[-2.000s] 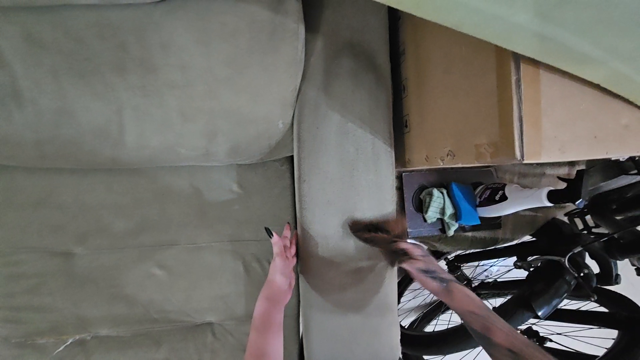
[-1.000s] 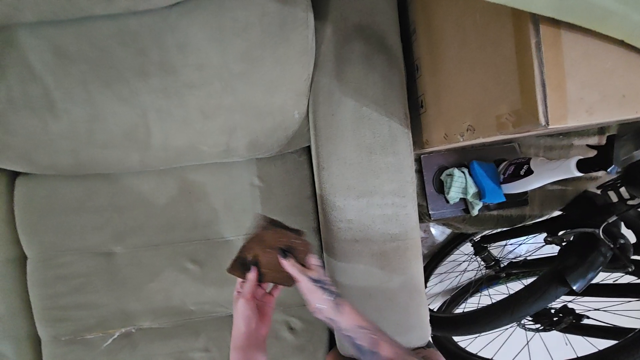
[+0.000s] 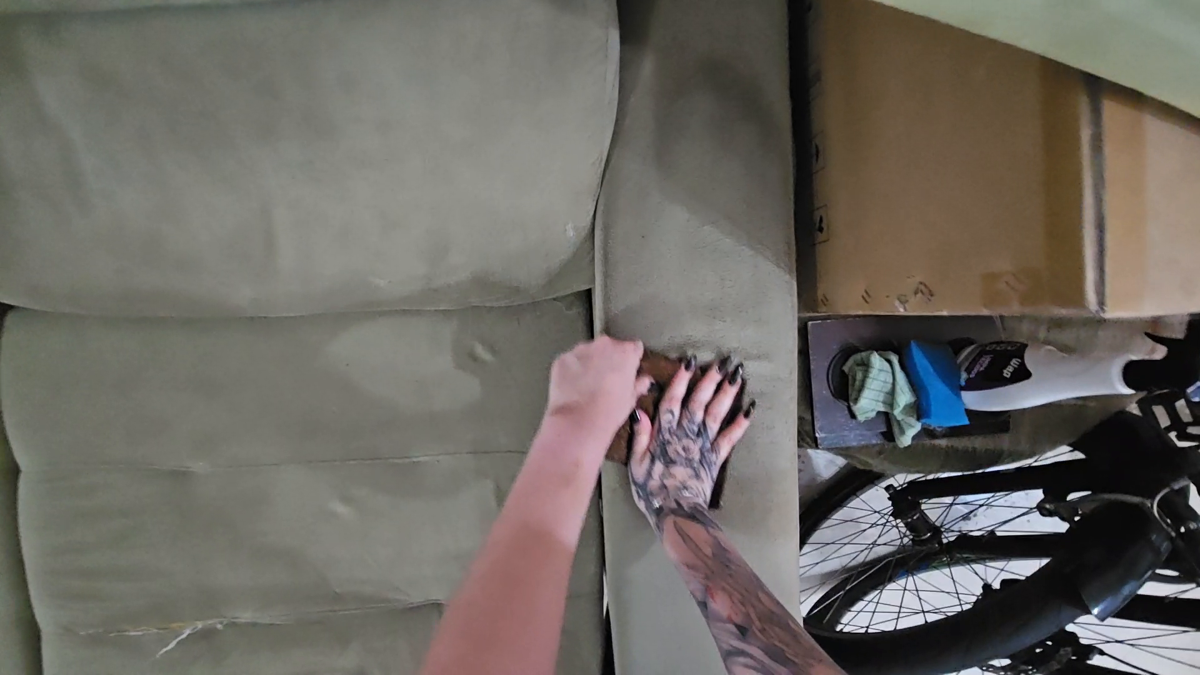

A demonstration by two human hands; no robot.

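Note:
A brown cloth (image 3: 663, 368) lies on the armrest (image 3: 698, 253) of a grey-green upholstered sofa, mostly covered by my hands. My right hand (image 3: 689, 441), tattooed and with dark nails, rests on it palm down with the fingers spread. Just beside it, my left hand (image 3: 597, 380) is curled at the cloth's left edge, over the seam between armrest and seat; its fingers close on the cloth. Darker patches show on the armrest fabric above the hands. The seat cushion (image 3: 281, 394) has a torn seam at its lower left.
Right of the armrest stands a large cardboard box (image 3: 947, 178). Below it are a green cloth (image 3: 881, 389), a blue sponge (image 3: 935, 384) and a white spray bottle (image 3: 1050, 375) on a dark surface. A bicycle wheel (image 3: 881, 581) with black parts stands close to the armrest at lower right.
The brown cloth and both hands have moved right, from above the seat onto the armrest. Earlier, my right hand alone had the cloth on the armrest while my left hand lay beside it.

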